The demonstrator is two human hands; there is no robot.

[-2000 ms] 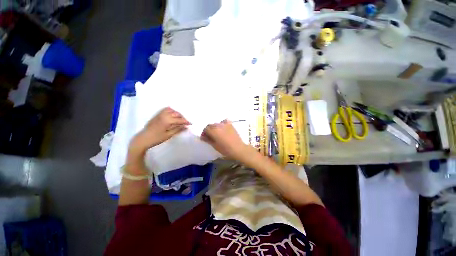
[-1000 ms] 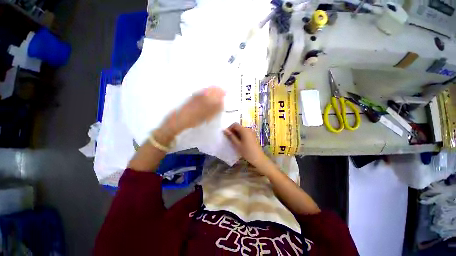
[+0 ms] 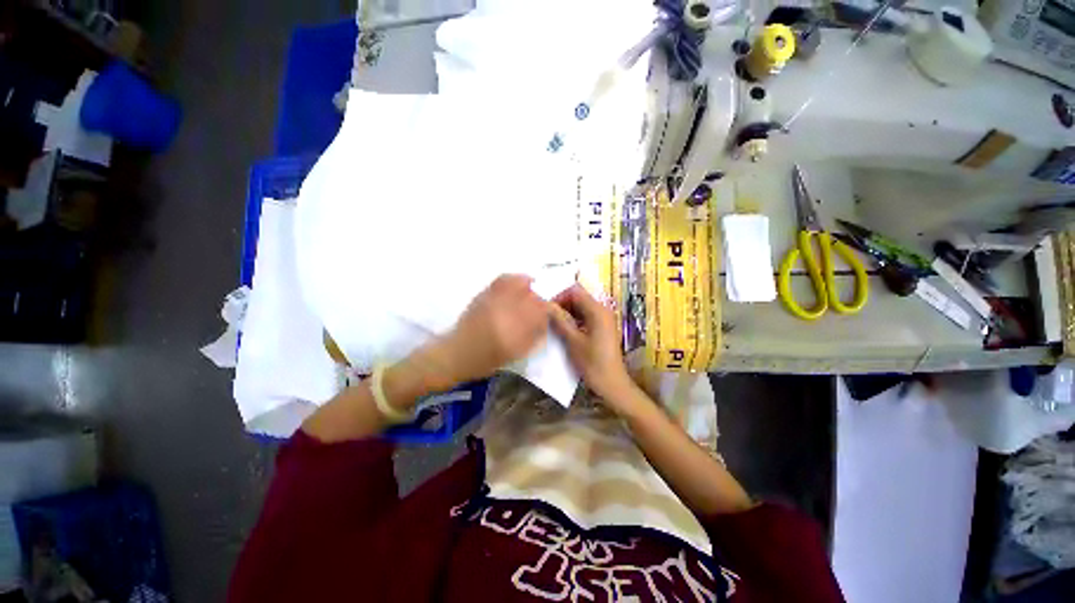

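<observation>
A large white cut panel (image 3: 413,224) lies left of the needle area, with a short slit line near its right side. My left hand (image 3: 507,320) grips the panel near its front right edge. My right hand (image 3: 589,336) pinches the same edge with its fingertips, just left of the yellow tape. The two hands nearly touch, and a white corner hangs below them. Overexposure hides the fabric layers between the fingers. The metal machine bed (image 3: 634,271) runs between yellow tape bands, right of my right hand.
A stack of small white pieces (image 3: 749,257) lies right of the yellow tape (image 3: 684,283). Yellow-handled scissors (image 3: 823,277) and thread snips (image 3: 884,253) lie beyond. The pale sewing machine (image 3: 896,130) spans the back right. A blue crate (image 3: 265,179) stands at the left under hanging white panels.
My left hand has moved right across the panel to meet my right hand. My right hand has shifted toward the yellow tape, and the panel's front edge is gathered between the hands.
</observation>
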